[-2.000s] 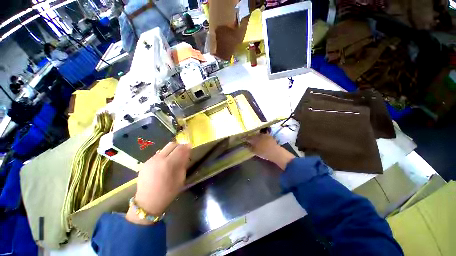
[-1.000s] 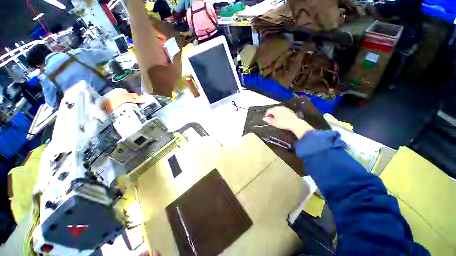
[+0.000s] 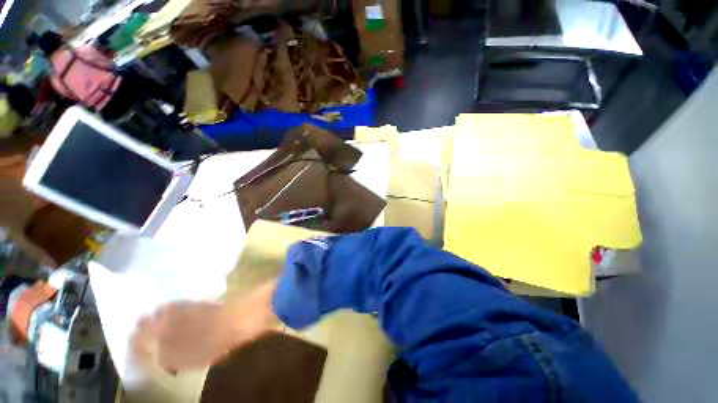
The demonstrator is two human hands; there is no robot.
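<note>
A tan panel (image 3: 353,346) lies at the bottom centre with a dark brown piece (image 3: 272,370) on it. My right hand (image 3: 189,334) is blurred over the panel's left part, beside the brown piece; whether it grips anything is unclear. My left hand is out of the picture. A stack of brown pieces (image 3: 295,181) lies on the white table behind my sleeve, with metal thread snips (image 3: 301,215) on it and a thin black cord across it.
Yellow panels (image 3: 535,197) lie on the table at the right. A control screen (image 3: 106,175) stands at the left, above part of the sewing machine (image 3: 79,362). Behind are a blue bin (image 3: 346,114) with brown fabric, a metal cart (image 3: 567,27) and a person in pink (image 3: 85,75).
The view has swung right, bringing the yellow panels to the middle right. My right hand has left the brown stack and is now over the tan panel.
</note>
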